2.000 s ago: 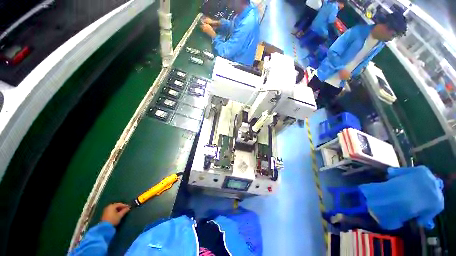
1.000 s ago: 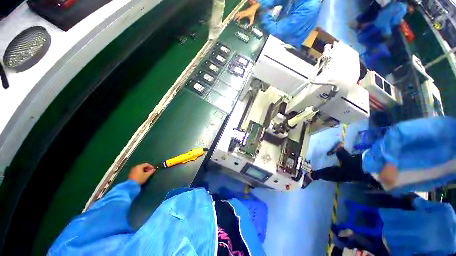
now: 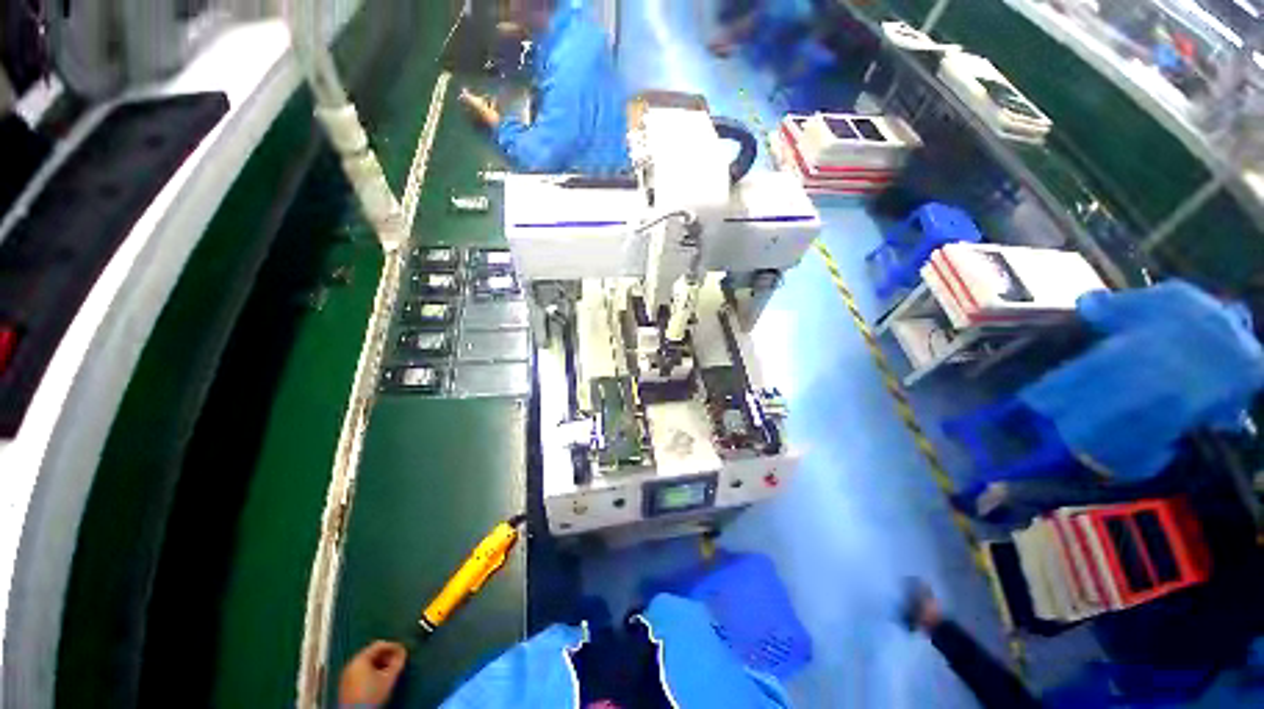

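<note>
A yellow-orange electric screwdriver with a dark tip lies slanted on the green bench, left of the white machine's front corner. My left hand is at the bottom left, cut off by the lower edge, with curled fingers close to the dark tip. Whether it grips the tip cannot be told. My right hand is not in view. The white machine has dark fixtures on two tracks and a small lit screen. A clear tray holds several dark device units with pale centres.
A pale edge strip separates the bench from the green conveyor. A blue basket stands on the floor by the machine. A person in blue is beyond it; another is at right. A passer-by's dark leg shows at lower right.
The view has swung, shifting bench and machine in the picture. The passer-by has moved from beside the machine towards the lower right. My left hand remains near the screwdriver's tip.
</note>
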